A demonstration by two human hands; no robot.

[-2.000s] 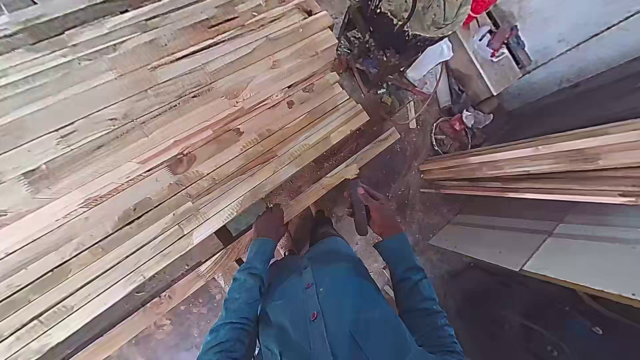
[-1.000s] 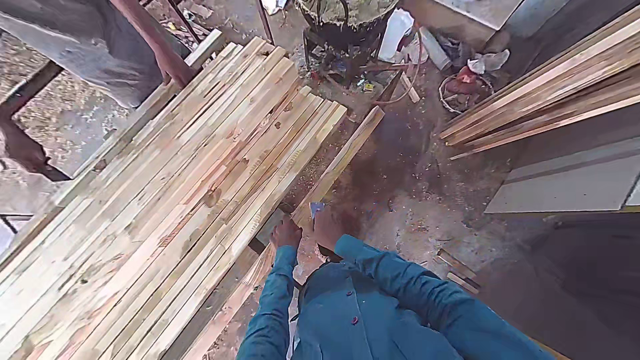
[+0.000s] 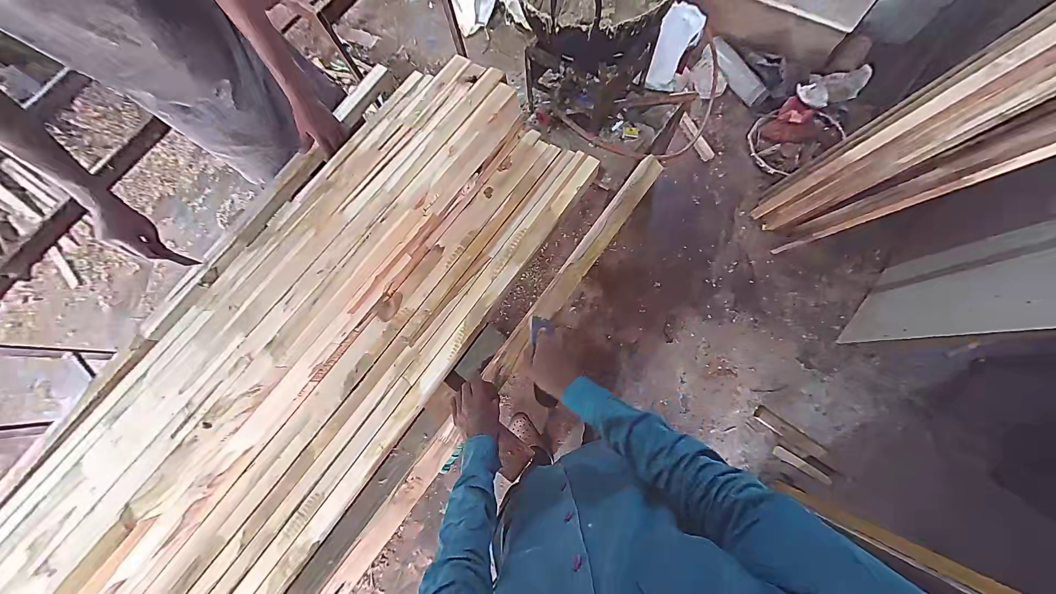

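Note:
Many long wooden strips (image 3: pixel 388 305) lie side by side as a panel, running diagonally. Along its near right side, a gap apart, runs a separate wooden strip (image 3: pixel 606 227). My left hand (image 3: pixel 477 407) rests at the panel's near edge, beside the lower part of that strip; whether it grips anything is unclear. A small blue tool (image 3: pixel 540 328), its kind not readable, shows at the fingers of my right hand (image 3: pixel 554 363), against the separate strip. The fingers are closed around it, and most of the tool is hidden.
A co-worker's hand (image 3: pixel 320 128) rests on the panel's far edge; the other hand (image 3: pixel 132 231) holds a dark pointed object. A crusted basin (image 3: pixel 610 12) on a stand is beyond the panel. Stacked boards (image 3: pixel 907 140) jut in at right. Offcuts (image 3: pixel 796 445) lie on the floor.
Two seconds ago my right hand held a dark tool upright, off the strip; now it is at the strip with the blue tool. The view has shifted, showing the co-worker.

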